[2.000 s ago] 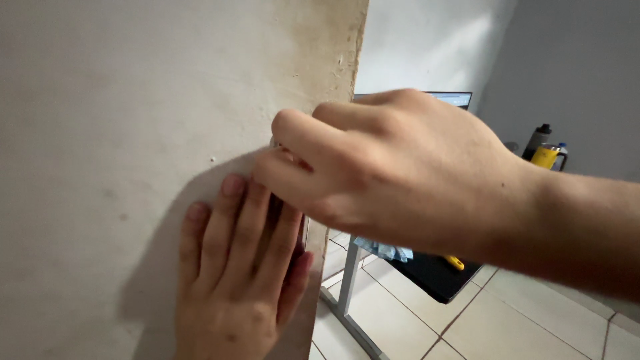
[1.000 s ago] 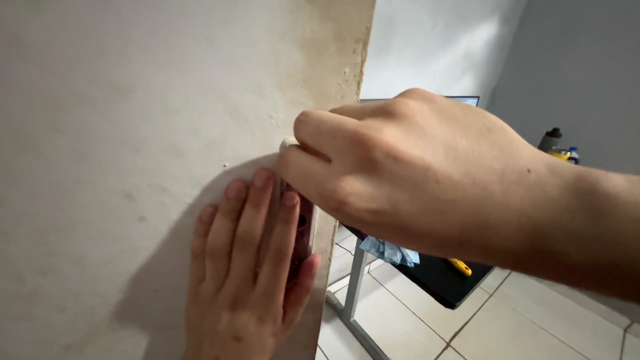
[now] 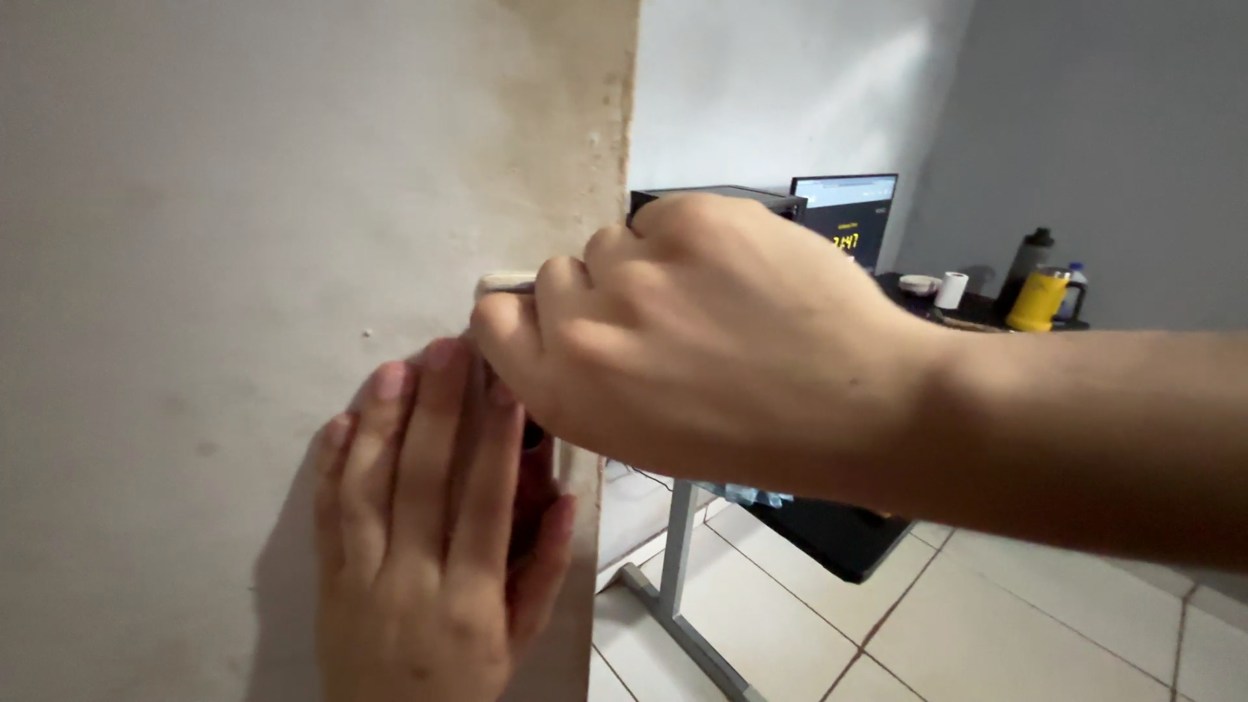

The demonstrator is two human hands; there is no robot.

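Note:
My left hand (image 3: 419, 546) lies flat with fingers up against a pale, stained wall (image 3: 195, 195) near its right edge. Beneath and beside its forefinger and thumb shows a narrow dark red piece (image 3: 534, 487) with a black opening, bordered by a light rim. Just above, my right hand (image 3: 673, 331) is curled, its fingers on the top end of a pale, flat-edged piece (image 3: 505, 283) at the wall. My right fingertips are hidden behind the knuckles, so what they grip cannot be made out fully.
Past the wall's edge stands a dark desk with a grey metal leg (image 3: 678, 551), a monitor (image 3: 868, 210), a yellow mug (image 3: 1038, 300), a dark bottle (image 3: 1026, 263) and a white roll (image 3: 951, 291). Light blue crumpled material (image 3: 746, 495) lies on a low black surface (image 3: 848, 546) over white floor tiles.
The pale piece's top end shows more clearly beside my right fingers than before. My left hand stays against the wall. The view has shifted a little, showing more of the desk.

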